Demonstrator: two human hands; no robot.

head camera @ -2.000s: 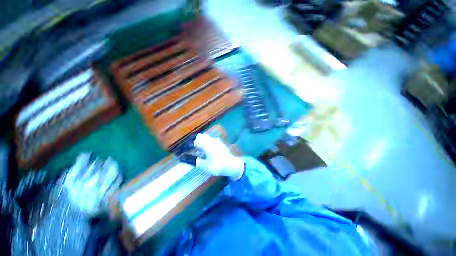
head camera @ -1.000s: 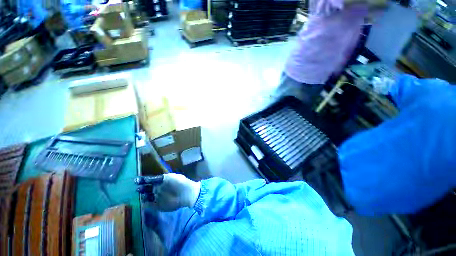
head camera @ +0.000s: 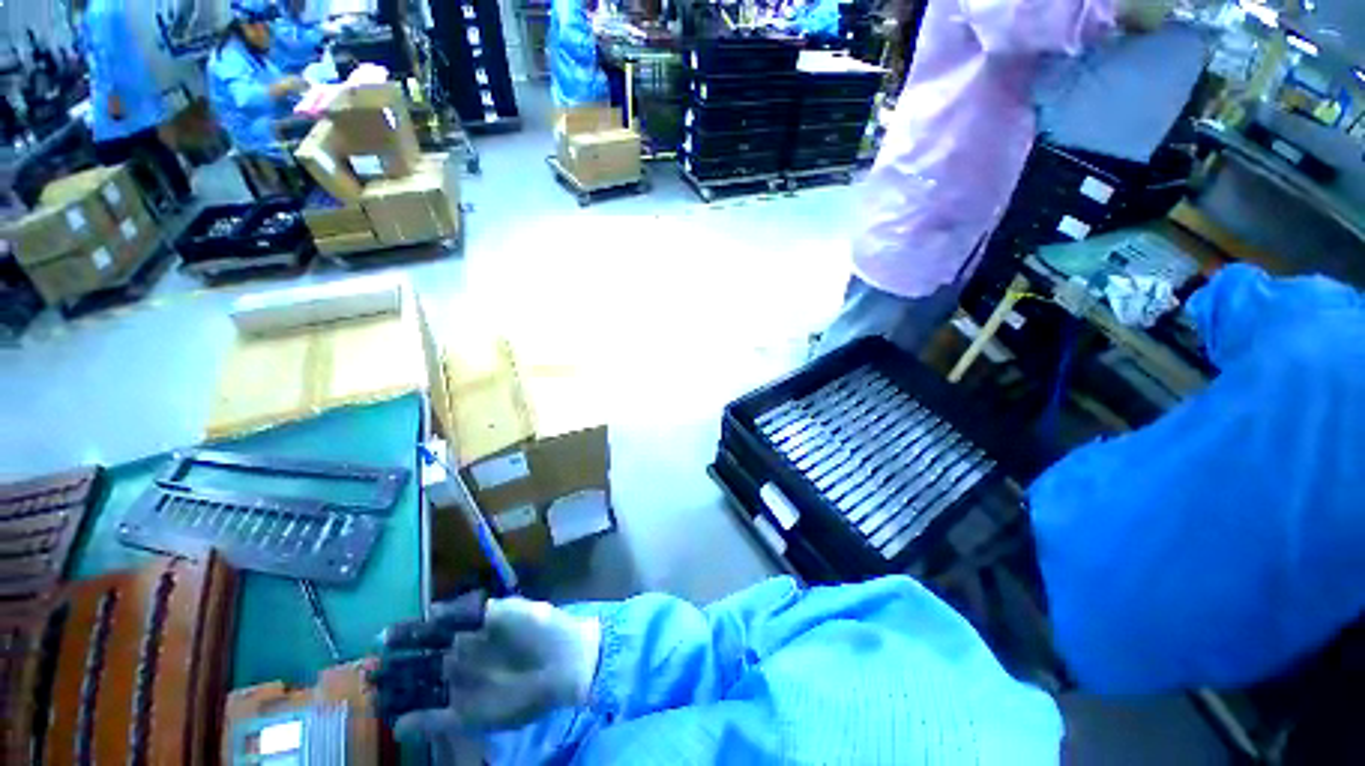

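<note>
My right hand (head camera: 487,666), in a white glove with dark fingertips, is at the bench's right edge at the bottom, fingers apart and nothing seen in it. It is beside an orange-brown jig (head camera: 258,703) holding a silver ribbed heat sink (head camera: 322,736), cut off by the lower edge. Stacked orange-brown component fixtures (head camera: 132,673) with dark rows stand left of it. A dark slotted cover plate (head camera: 262,516) lies behind on the green mat, with a thin dark tool (head camera: 319,617) near it. My left hand is out of the picture.
Cartons (head camera: 547,486) stand beyond the bench edge. A black crate of silver bars (head camera: 876,449) is at centre right. A person in pink (head camera: 943,150) stands behind it; a person in blue (head camera: 1198,494) is close at right. More people and cartons are farther back.
The view has swung from the bench toward the floor at the right, and has steadied. My right hand has left the jig's top and its fingers have spread. My left hand has left the view.
</note>
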